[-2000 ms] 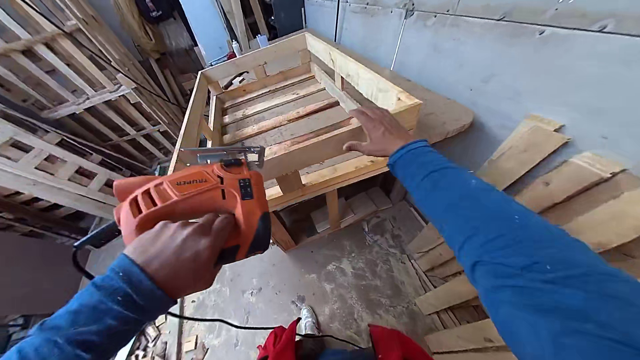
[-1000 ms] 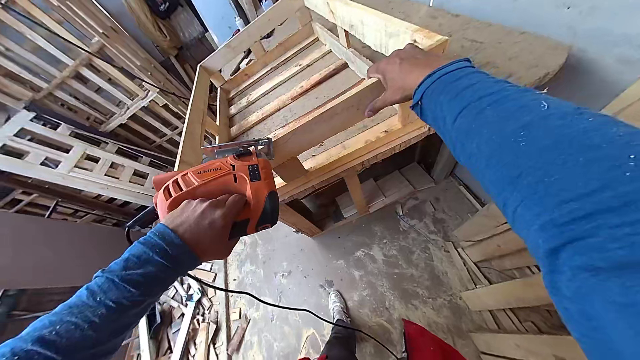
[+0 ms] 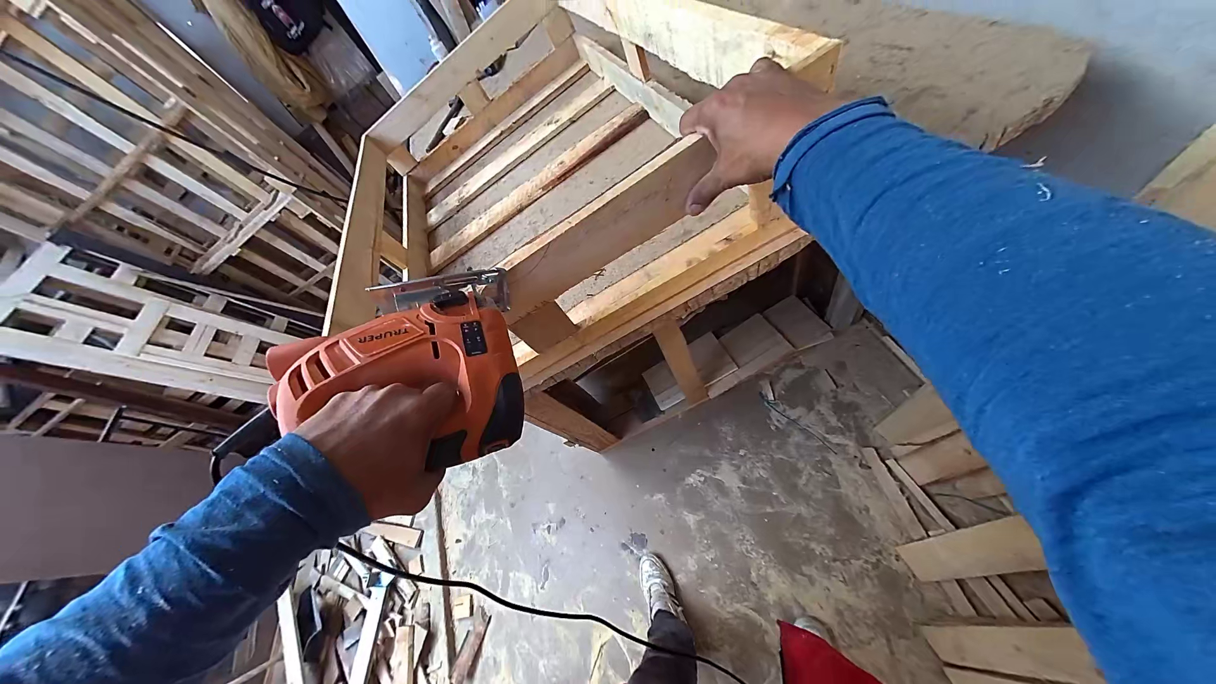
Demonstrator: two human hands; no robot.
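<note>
My left hand [image 3: 389,442] grips the handle of an orange Truper jigsaw [image 3: 380,351], whose metal base rests against or close by the near board of a wooden frame [image 3: 617,204]. Whether the blade touches wood cannot be told. My right hand [image 3: 750,128] lies over the top edge of that same board, near the frame's right corner, thumb on the near face and fingers beyond it. Inside the frame run several parallel slats [image 3: 541,185]. The frame rests on a wooden workbench [image 3: 684,366].
Slatted wooden panels [image 3: 142,323] lean at the left. Wood offcuts [image 3: 380,608] litter the floor at lower left, and cut boards [image 3: 978,551] lie at lower right. A black power cord [image 3: 532,608] crosses the floor near my shoe [image 3: 657,584].
The view has shifted, bringing the frame nearer. The jigsaw stays in my left hand at the near board, and my right hand remains on the frame near its right corner.
</note>
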